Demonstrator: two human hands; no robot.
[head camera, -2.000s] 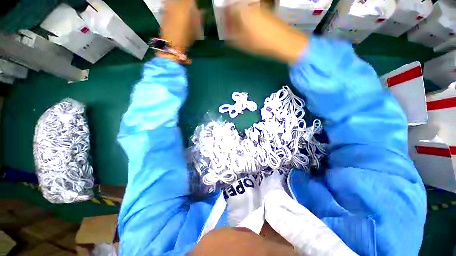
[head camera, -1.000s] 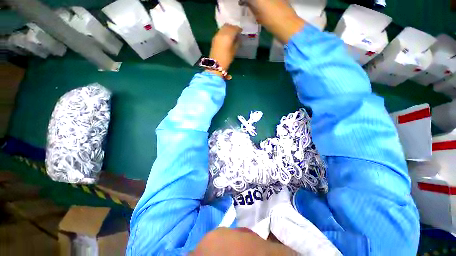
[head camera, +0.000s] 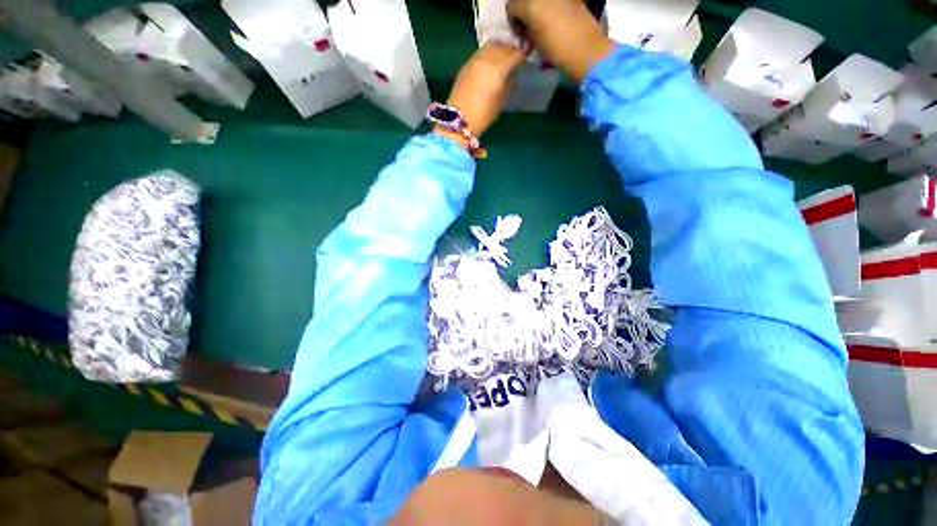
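My left hand (head camera: 491, 80) is at the near side of a white retail box (head camera: 532, 90) in the far row, its fingers against the box. My right hand (head camera: 563, 33) is over the top of the same box, partly cut off by the upper edge. The hands are close together and cover much of the box; whether a cable is in them is hidden. A heap of coiled white charging cables (head camera: 534, 308) lies in front of my body. A few coiled cables (head camera: 497, 238) lie just beyond it.
A full bag of cables (head camera: 136, 277) lies at left. More retail boxes (head camera: 765, 70) stand along the far side. A grey metal bar (head camera: 134, 87) crosses the upper left. Larger red-striped white cartons (head camera: 892, 308) are at right. An open brown carton (head camera: 159, 462) is lower left.
Since two seconds ago, both hands have come together at one box. My left hand has moved right. Since one second ago, they have stayed at that box, and the view has shifted slightly.
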